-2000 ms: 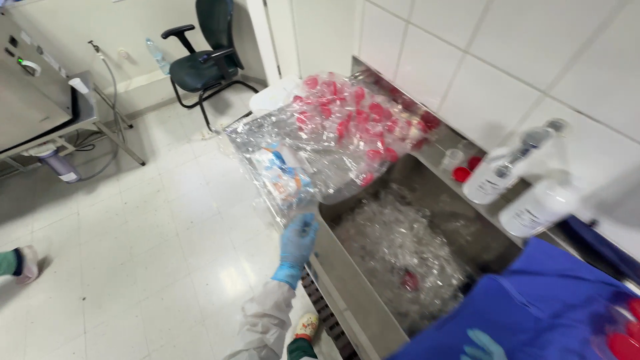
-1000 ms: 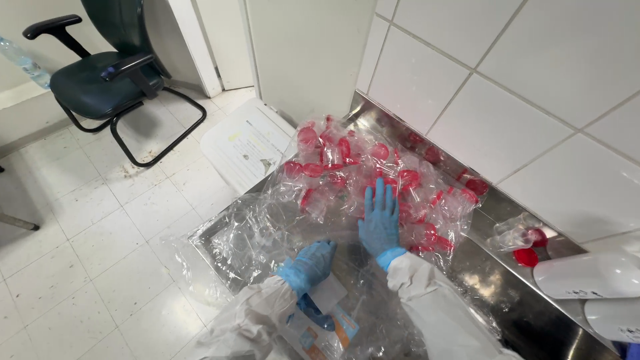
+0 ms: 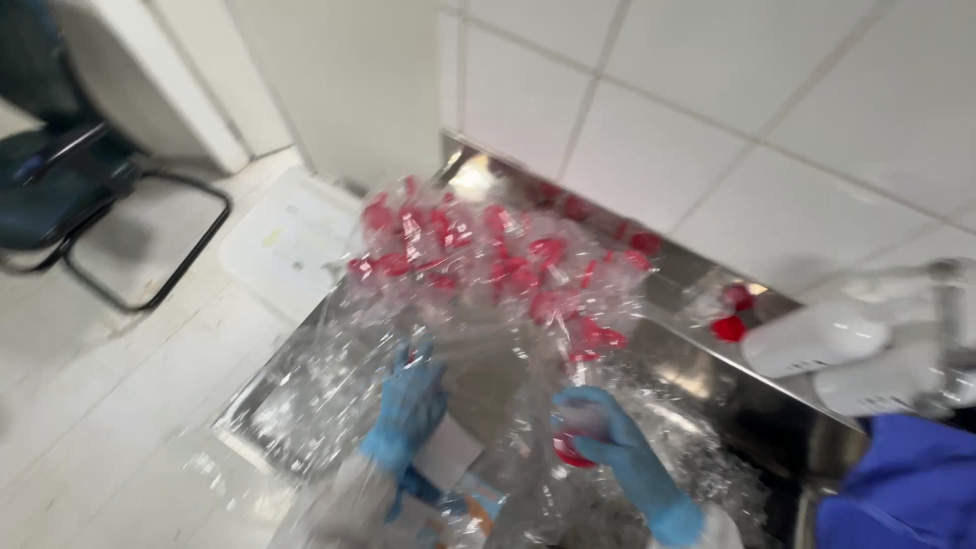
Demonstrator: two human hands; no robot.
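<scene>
My right hand (image 3: 618, 450), in a blue glove, grips a clear plastic cup with a red lid (image 3: 572, 450), lid side down, over the clear plastic wrapping. My left hand (image 3: 412, 396), also gloved in blue, lies over the clear plastic film on the metal counter; its fingers are blurred and I see no object in it. Beyond both hands lies a pile of wrapped clear cups with red lids (image 3: 503, 267). Beside my left wrist is a paper packet (image 3: 450, 454) with blue and orange print, partly under my left forearm.
Two white bottles (image 3: 816, 339) stand by a metal tap at the right, near a loose red lid (image 3: 728, 329). Blue cloth (image 3: 900, 480) hangs at the sink's right end. A white plastic lid or bin top (image 3: 293, 236) and a dark chair (image 3: 46, 175) are at the left.
My right hand has come back from the pile and now holds a red-lidded cup; one second ago it lay flat on the pile. My left hand has moved off the packet, its fingers extended.
</scene>
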